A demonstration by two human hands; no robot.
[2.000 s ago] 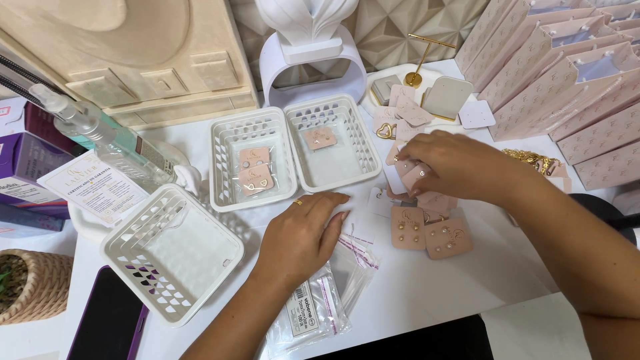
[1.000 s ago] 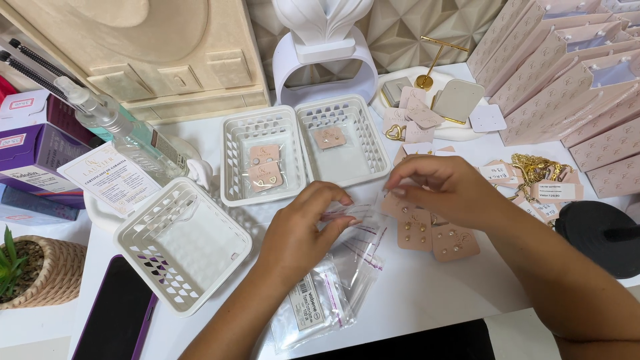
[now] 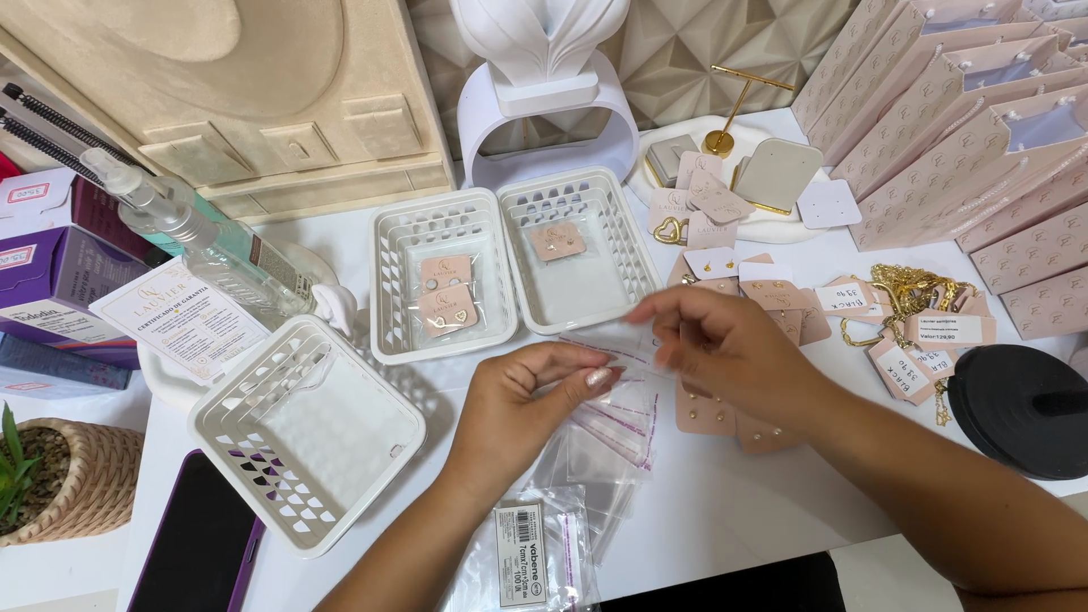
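My left hand [image 3: 531, 399] pinches the edge of a small clear plastic bag [image 3: 616, 344] between thumb and fingers. My right hand [image 3: 722, 348] is just right of that bag, fingers bent and slightly blurred; whether it touches the bag cannot be told. Below my hands lie several clear adhesive-flap bags [image 3: 608, 425] and a labelled pack of bags [image 3: 544, 552]. Pink earring cards [image 3: 705, 412] with studs lie partly under my right hand. Bagged earring cards lie in the middle basket [image 3: 382, 327], and one bagged card [image 3: 557, 241] is in the right basket [image 3: 586, 323].
A white plastic basket [image 3: 208, 425] stands tilted at left, beside a phone [image 3: 200, 535], spray bottle [image 3: 246, 263] and potted plant [image 3: 76, 476]. Gold chains with tags [image 3: 909, 297], a black round stand [image 3: 1020, 408] and pink paper bags [image 3: 952, 161] are at right. A white display bust [image 3: 544, 42] stands behind.
My right hand was over the earring cards two seconds ago and has moved left toward my left hand. A clear bag is now held up in my left fingers.
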